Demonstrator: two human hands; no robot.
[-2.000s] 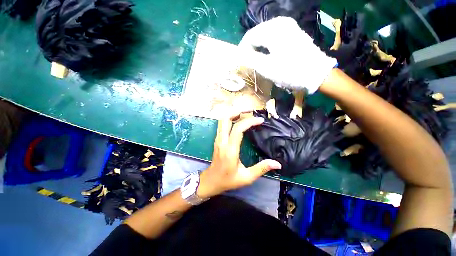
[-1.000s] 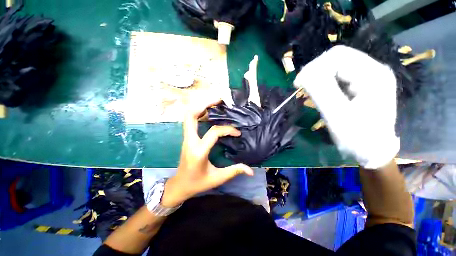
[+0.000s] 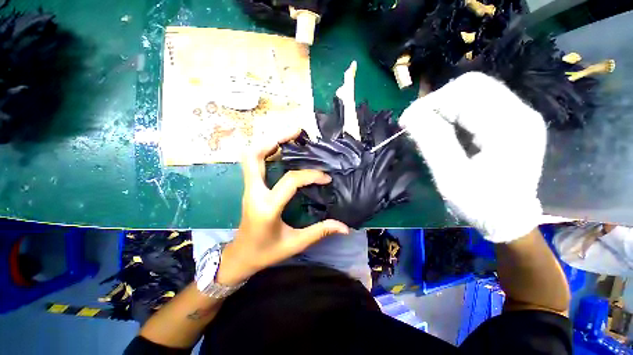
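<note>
A black spiky piece [image 3: 364, 182] lies on the green bench near its front edge, with pale limb-like ends [image 3: 349, 100] pointing up and away. My bare left hand [image 3: 281, 197] is at its left side; the fingertips reach onto its upper left locks, and the thumb is apart near its lower edge. My gloved right hand [image 3: 479, 149] pinches a thin pale stick [image 3: 389, 141], whose tip is at the middle of the black piece. Whether the left fingertips grip a lock is hard to see.
A stained cardboard mat [image 3: 191, 83] lies left of the piece, with a small dish [image 3: 241, 101] and thin sticks on it. A pile of black pieces [image 3: 486, 48] lies at the upper right. Another dark tuft [image 3: 35, 76] is at the far left. Blue crates [image 3: 451, 267] stand below the bench.
My gloved right hand has come from above the mat down to the right of the piece, the stick now visible at the piece. The view has shifted; my left hand stays beside the piece.
</note>
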